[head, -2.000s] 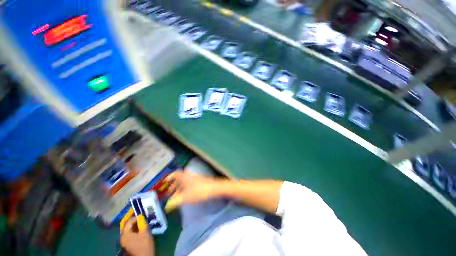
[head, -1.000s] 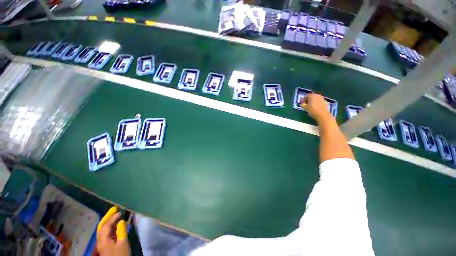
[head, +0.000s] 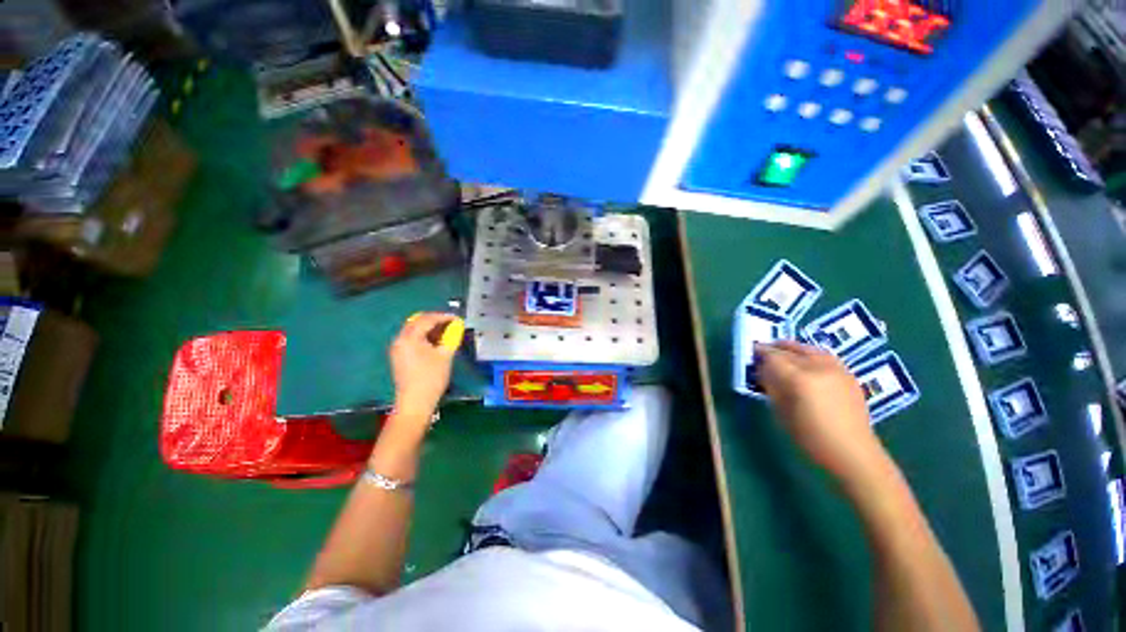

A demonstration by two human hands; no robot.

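My right hand [head: 809, 401] is over the green bench, its fingers on a panel [head: 756, 333] that lies beside three more panels; the fingertips hide part of it. My left hand [head: 424, 362] is left of the base plate [head: 630, 324], with yellow finger cots [head: 453, 333] on its fingertips; I see no panel in it. Another panel [head: 551, 296] sits in the orange-brown fixture [head: 548, 320] on the base plate, below the press head [head: 552, 222].
The blue heat press [head: 543, 130] and temperature controller [head: 809, 111] stand overhead. A conveyor belt [head: 975, 315] with a row of panels runs at right. A red stool [head: 222, 401] and dark tooling [head: 358, 185] are at left.
The view has turned left to the press. My right hand has come from the belt to the bench panels; four panels lie there instead of three. A panel sits in the fixture.
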